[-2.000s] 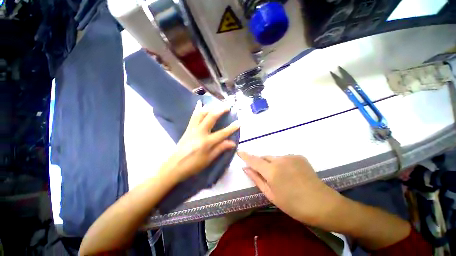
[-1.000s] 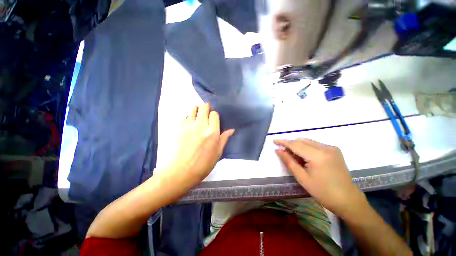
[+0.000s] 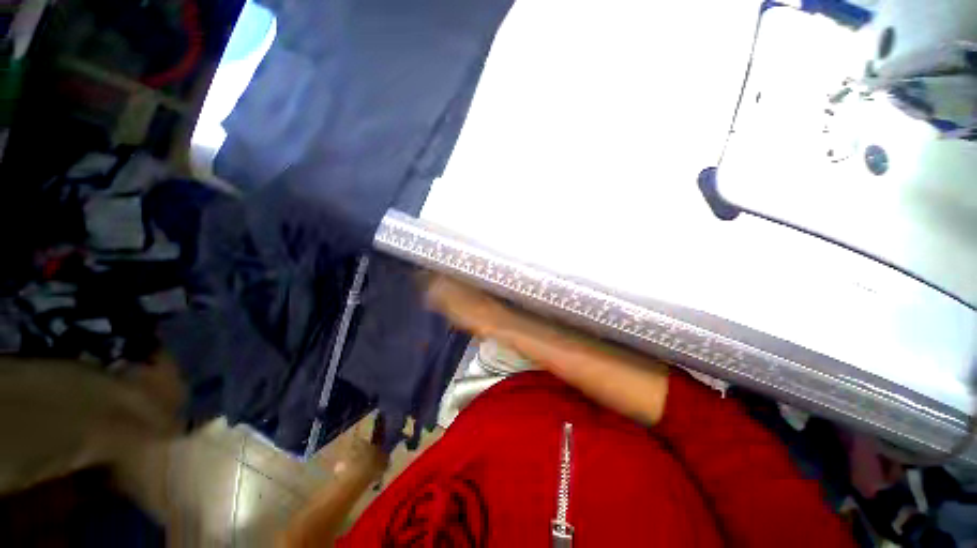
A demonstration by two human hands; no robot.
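Note:
A stack of dark grey-navy cut pieces (image 3: 354, 118) lies flat on the table's left part. More dark cloth (image 3: 402, 332) hangs below the ruled front edge. My right hand (image 3: 459, 305) is blurred, below the table edge, beside the hanging cloth; its grip cannot be told. My left hand (image 3: 370, 462) is low, at the bottom of the hanging cloth, blurred and partly hidden; its grip cannot be told. The white machine bed with the needle plate (image 3: 846, 118) shows at the upper right. The panel that was under the foot is not in view there.
The ruled strip (image 3: 600, 305) runs along the table's front edge. A metal bar (image 3: 341, 359) stands by the hanging cloth. Crumpled dark cloth (image 3: 252, 289) and scraps (image 3: 118, 230) lie at the left. A blurred brownish shape (image 3: 86, 428) fills the lower left, unclear.
The view has swung left and down. Both hands have left the machine bed and dropped below the table edge. The panel and snips have gone out of view.

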